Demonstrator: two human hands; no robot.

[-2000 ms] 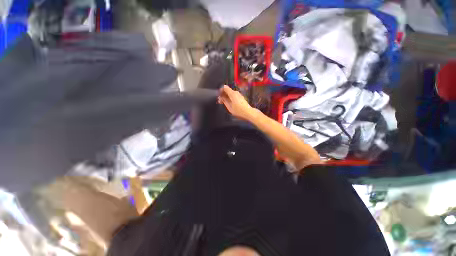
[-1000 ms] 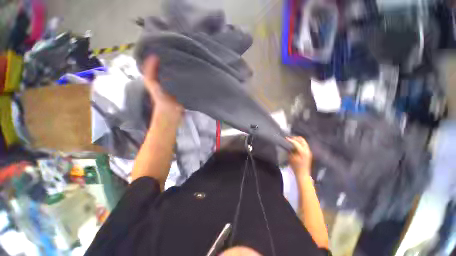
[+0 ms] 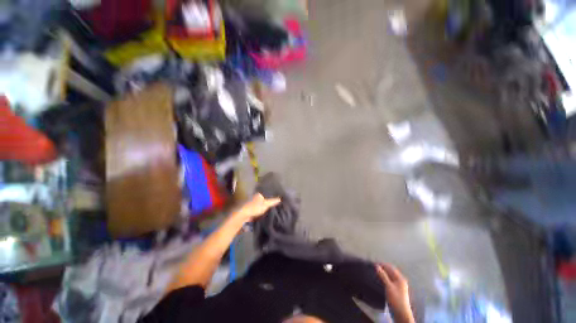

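Observation:
A dark grey garment, seemingly the jacket (image 3: 278, 221), hangs bunched in front of my body, and its lower part runs along the front of my black top. My left hand (image 3: 258, 205) is shut on the upper part of the garment. My right hand (image 3: 395, 285) is low at the right, beside my black top, with bent fingers. Blur hides whether it holds an edge of the cloth. No buttons or sleeve end can be made out.
A brown board or table top (image 3: 142, 158) stands at left, beside a dark heap (image 3: 221, 113) and a blue and red crate (image 3: 199, 180). Light grey pieces (image 3: 120, 277) lie lower left. Grey floor (image 3: 341, 158) with scattered white scraps runs ahead.
The view has turned from the crates and heaps to an open aisle. The grey garment, spread between both hands before, now hangs bunched from my left hand. My right hand is lower.

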